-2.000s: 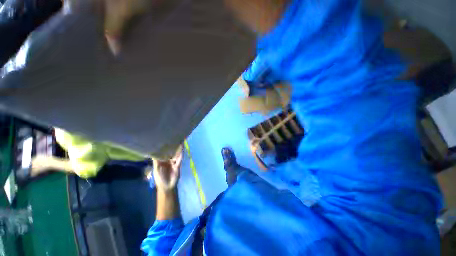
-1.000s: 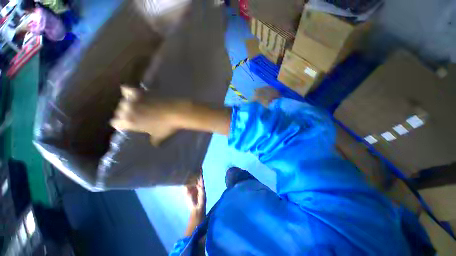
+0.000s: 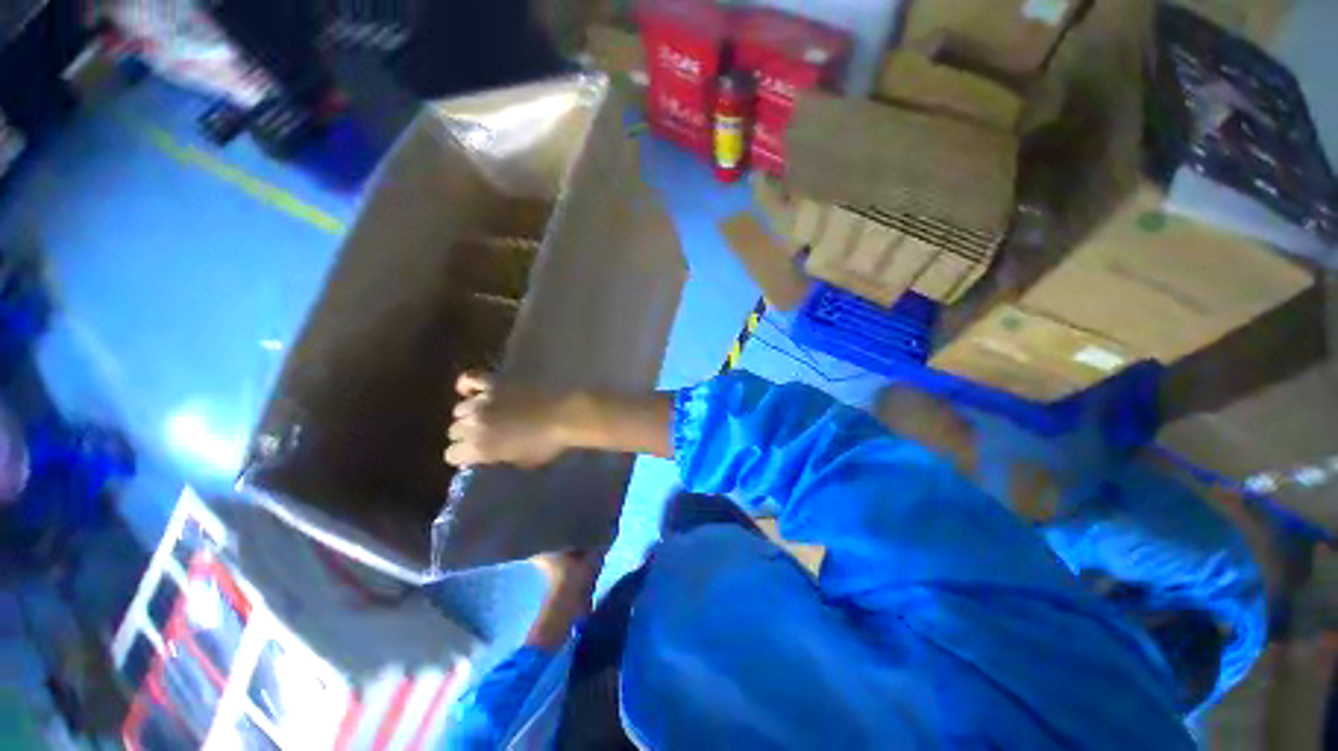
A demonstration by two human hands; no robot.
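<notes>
A large open brown carton point(image 3: 602, 279) is held tilted in front of me, with shiny clear film over parts of its rim. Brown cardboard pieces point(image 3: 492, 272) show inside toward its far end; I cannot tell whether they form a divider. My right hand point(image 3: 506, 426) is closed over the carton's near right rim, fingers inside and wrist outside. My left hand point(image 3: 565, 594) is against the carton's lower near edge, its fingers partly hidden by the carton.
White crates with red stripes point(image 3: 396, 704) stand at lower left. Red boxes point(image 3: 785, 88) and a fire extinguisher point(image 3: 729, 132) are at the top. Stacked cartons point(image 3: 1159, 279) and blue pallets point(image 3: 866, 326) are at right. A blue-sleeved person point(image 3: 1225, 587) is at lower right.
The view has swung round, from the green surface to blue floor and striped crates. The carton's opening has turned into view. My right hand has settled on its rim; my left stays low on it.
</notes>
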